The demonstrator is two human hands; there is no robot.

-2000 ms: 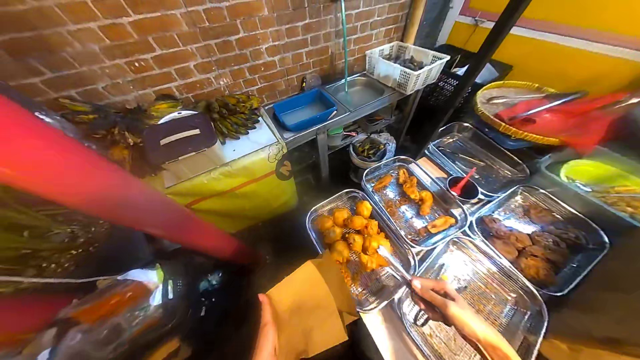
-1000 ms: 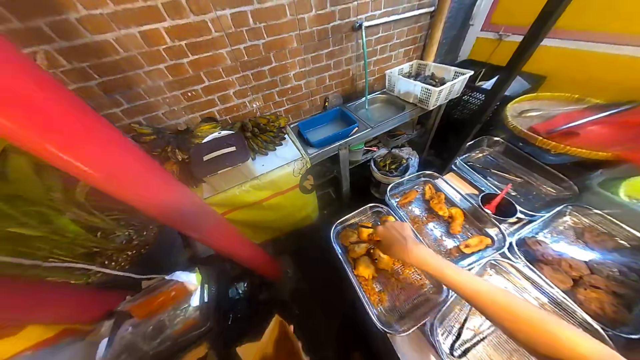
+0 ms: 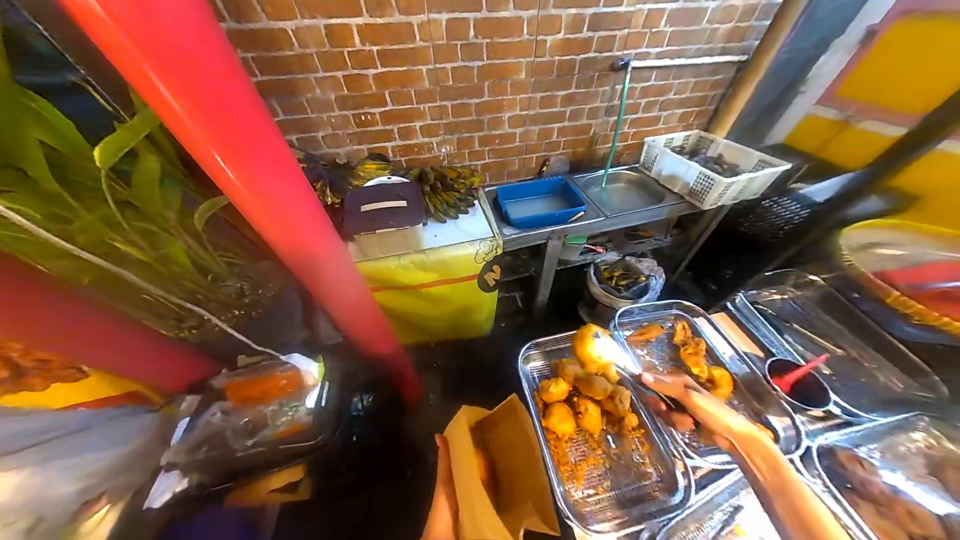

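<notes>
My left hand [image 3: 442, 491] holds an open brown paper bag [image 3: 499, 472] at the bottom centre, beside a wire-mesh metal tray [image 3: 622, 495]. Round golden fried snacks [image 3: 589, 412] and crumbs lie in that tray. My right hand [image 3: 690, 409] is closed on metal tongs [image 3: 624, 352], whose tips are at a fried piece [image 3: 595, 346] raised above the others. Glare blurs the tongs. Behind the hand, a second mesh tray [image 3: 675, 306] holds longer fried pieces [image 3: 694, 356].
More trays [image 3: 855, 337] stand at right, with a dark cup [image 3: 799, 382] holding a red-handled utensil. A slanting red pole [image 3: 277, 202] crosses the left. Beyond are a sink [image 3: 626, 193], a blue basin [image 3: 541, 202], a white crate [image 3: 712, 169] and bananas [image 3: 446, 191].
The right hand has moved from over the near tray to its right side, and a fried piece is now raised at the tongs. The paper bag shows more fully than one second ago.
</notes>
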